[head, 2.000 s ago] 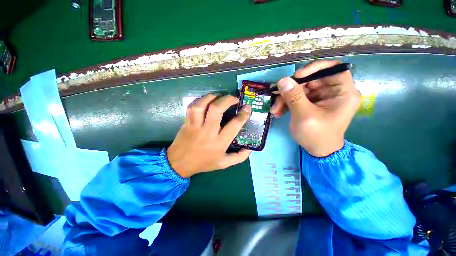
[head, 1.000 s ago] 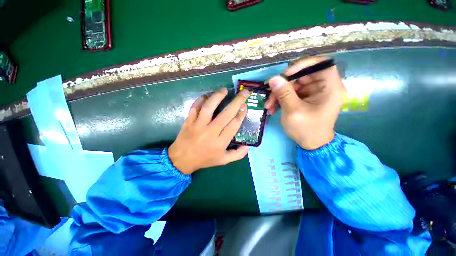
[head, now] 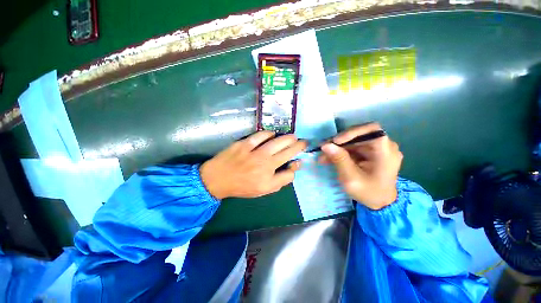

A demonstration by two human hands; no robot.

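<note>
The opened phone (head: 277,94) with a dark red rim lies on the upper part of the pale blue liner sheet (head: 314,112). Its green board and silvery area show. My left hand (head: 252,164) lies flat just below the phone, fingertips on the liner sheet near the phone's lower end. My right hand (head: 365,165) holds the slim black tweezers (head: 360,138) like a pen, the tip low over the sheet beside my left fingertips. Whether the tip holds a small piece cannot be told. Rows of small marks on the sheet are partly covered by my hands.
A yellow film strip (head: 377,68) lies right of the sheet. Spare pale blue sheets (head: 71,177) lie crossed at the left, beside a black tray (head: 26,207). Another phone (head: 82,21) is on the green belt behind the whitish edge (head: 178,40). A black fan (head: 516,219) stands at the right.
The view has shifted. Both hands have moved off the phone's inside, down to the liner sheet below it. The phone now lies uncovered. The tweezers tip has left the phone's top.
</note>
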